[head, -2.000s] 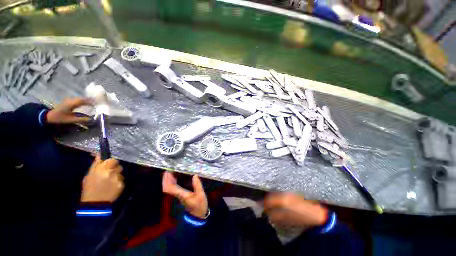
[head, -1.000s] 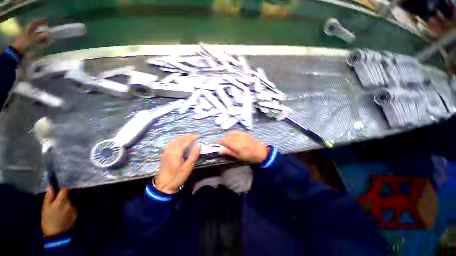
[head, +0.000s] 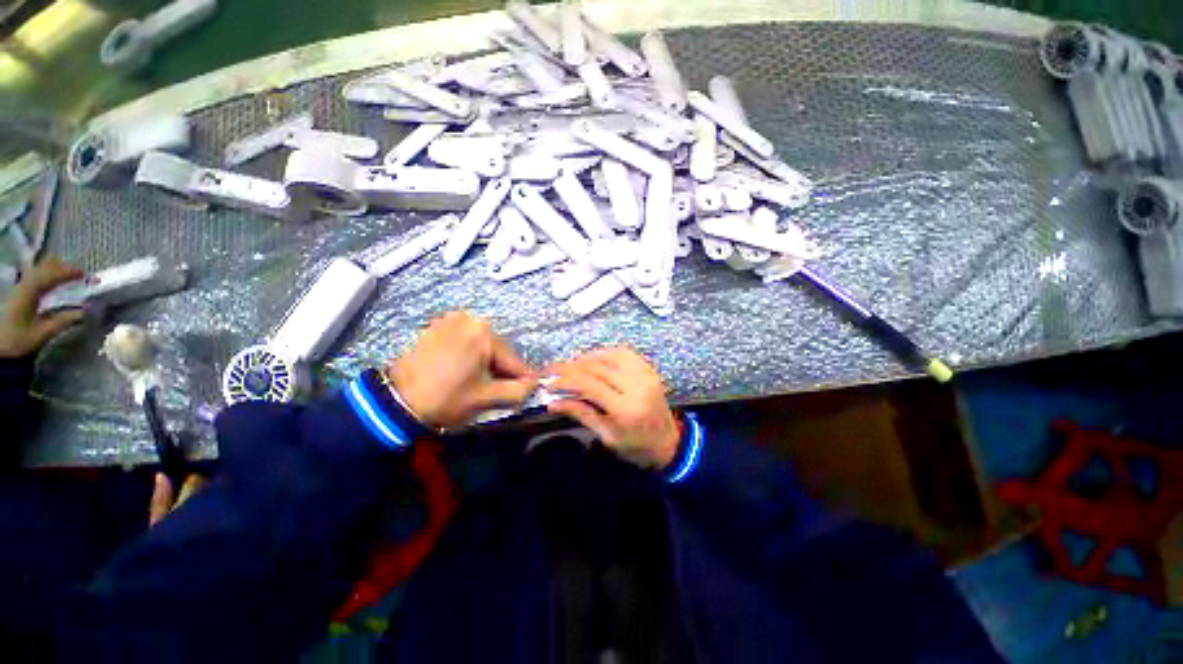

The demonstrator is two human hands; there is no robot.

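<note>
My left hand (head: pixel 454 374) and my right hand (head: pixel 620 400) meet at the bench's near edge, both closed on a small white piece (head: pixel 514 411). The fingers hide most of it, so I cannot tell its full shape. A heap of loose white handle covers (head: pixel 558 223) lies beyond my hands. A white handheld fan (head: pixel 318 311) lies left of my left hand, its round slotted head towards me.
More fans (head: pixel 396 186) lie at the back left. A mallet (head: pixel 872 320) lies right of the heap, its head among the covers. Fans (head: pixel 1118 110) stand in rows at the right. A neighbour's hand (head: pixel 36 308) and second mallet (head: pixel 134 353) are at left. A red stool (head: pixel 1096 499) stands on the floor.
My hands, apart two seconds ago, have come together on the white piece. The second fan from the near bench is no longer lying there. The view has shifted and moved closer.
</note>
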